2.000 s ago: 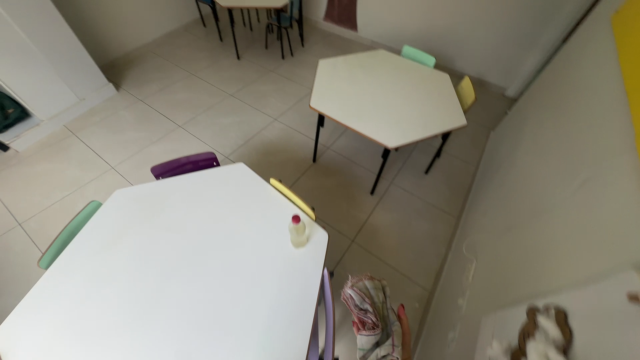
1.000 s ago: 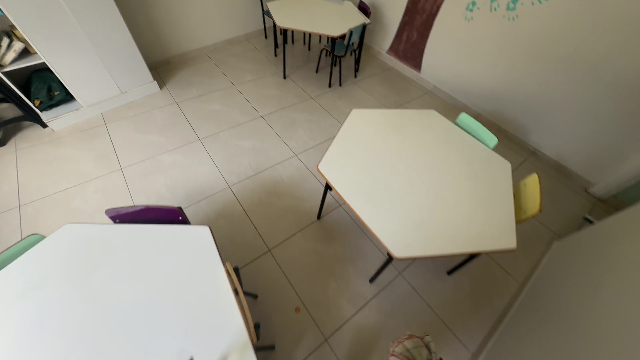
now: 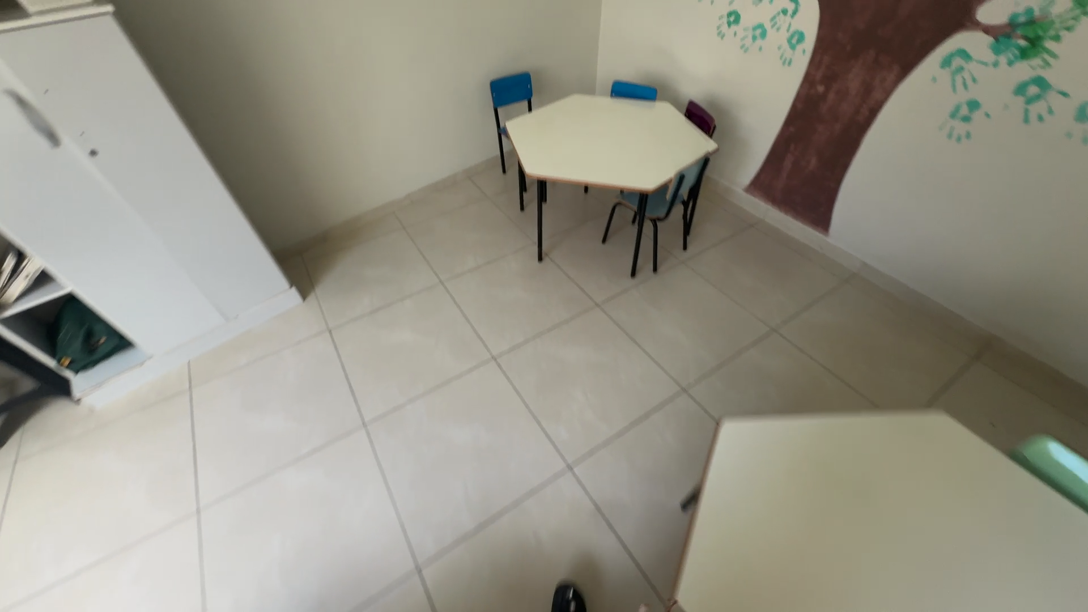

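Note:
Neither my left hand nor my right hand can be made out. A tiny pale sliver at the bottom edge, beside the near table, is too small to identify. At the lower right stands the near hexagonal table (image 3: 875,510), its cream top bare where it shows. A green chair back (image 3: 1054,467) is at its right side. Farther off, by the room's corner, is another hexagonal table (image 3: 612,140). Around it are a blue chair (image 3: 512,90) at the left, another blue chair back (image 3: 634,91) behind, a dark purple chair (image 3: 701,117) and a grey-blue chair (image 3: 680,191).
A black shoe tip (image 3: 568,597) shows on the tiled floor (image 3: 476,425) at the bottom. A white cabinet (image 3: 144,170) stands at the left, with a dark green bag (image 3: 85,334) in its open shelf. A painted brown tree trunk (image 3: 858,85) with green handprints covers the right wall.
The view has swung and moved toward the far table. The white table with the small red-capped bottle and the crumpled patterned cloth, both in view two seconds ago, are out of view.

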